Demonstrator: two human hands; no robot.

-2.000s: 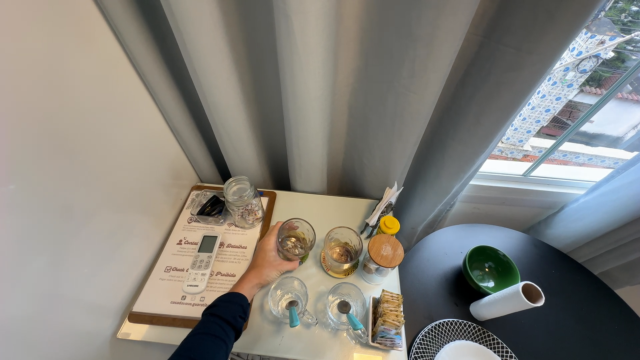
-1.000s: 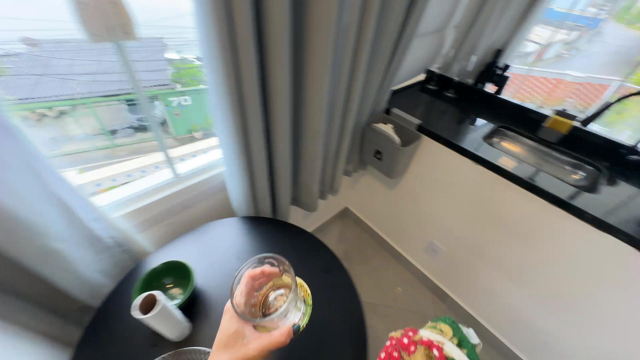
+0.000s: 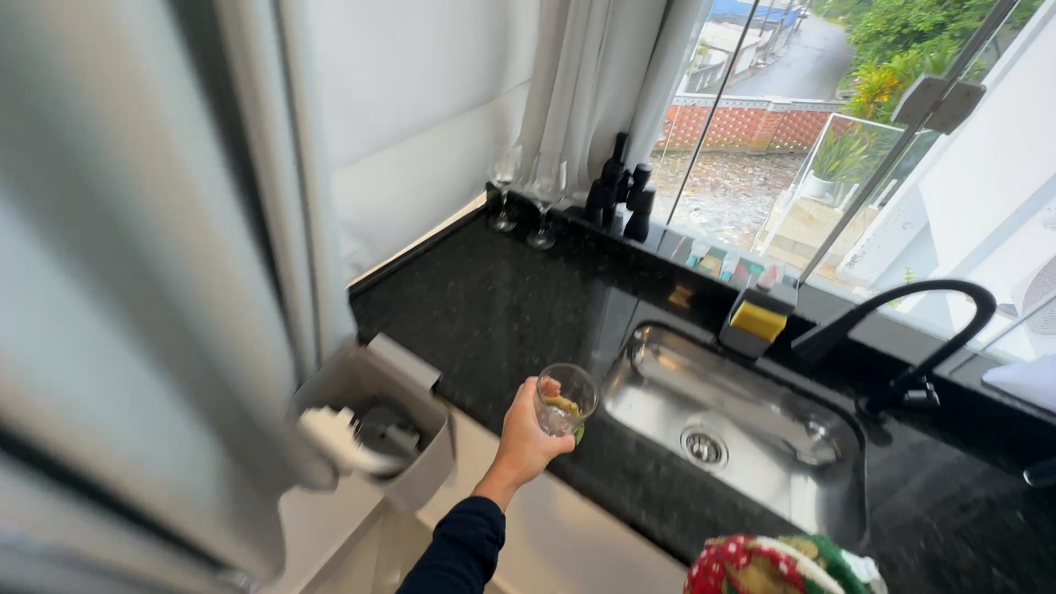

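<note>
My left hand (image 3: 528,437), in a dark sleeve, is closed around a clear drinking glass (image 3: 567,400) with a yellow and green pattern near its base. The glass is above the front edge of the black stone counter, just left of the stainless steel sink (image 3: 734,429). No skin of my right hand shows. At the bottom right edge is a bunched red, green and white patterned fabric thing (image 3: 775,565); whether my right hand is in or under it is hidden.
A black faucet (image 3: 949,289) curves beside the sink. Behind the sink, a holder carries a yellow sponge (image 3: 757,322). Stemmed glasses (image 3: 542,206) and black bottle-shaped objects (image 3: 615,186) line the back. A grey bin (image 3: 429,462) hangs at the counter's left front, beside the curtain (image 3: 165,247).
My left hand has carried the glass from the white table with other glasses, past the round black table, to the counter by the sink. The view has swung right.
</note>
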